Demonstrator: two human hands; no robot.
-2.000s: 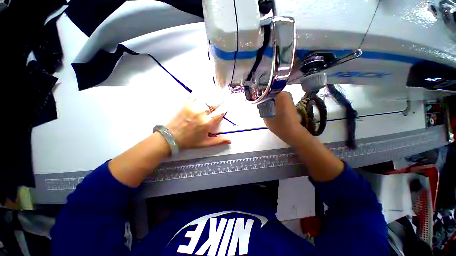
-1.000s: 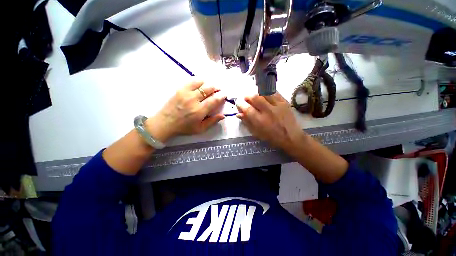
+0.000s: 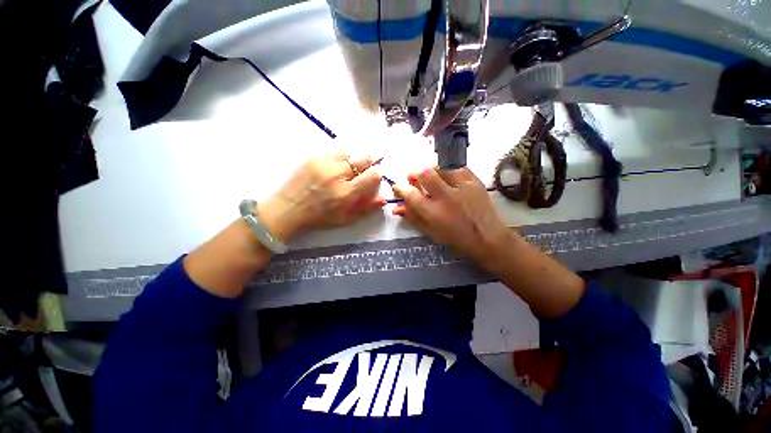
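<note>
A pale fabric piece with a black part (image 3: 159, 89) lies on the white table at the left, hard to tell from the table. A narrow dark strip (image 3: 290, 99) runs along it toward the needle area. My left hand (image 3: 325, 190) pinches the dark strip just in front of the needle area. My right hand (image 3: 444, 203) holds the strip close beside it, fingertips nearly touching the left ones. Glare hides the presser foot and needle. The sewing machine (image 3: 549, 63) stands over the table. Shears with wrapped handles (image 3: 534, 169) lie right of my right hand, blades hidden.
A dark fuzzy strip (image 3: 609, 182) lies right of the shears. A thin dark line (image 3: 651, 172) runs across the table toward the right. Black pieces (image 3: 72, 152) are heaped at the left. The ruler edge (image 3: 338, 268) crosses in front. A red basket (image 3: 734, 338) stands at the lower right.
My right hand has come out from beside the machine head to meet my left hand at the strip. The camera view has shifted. Since one second ago the hands have barely moved.
</note>
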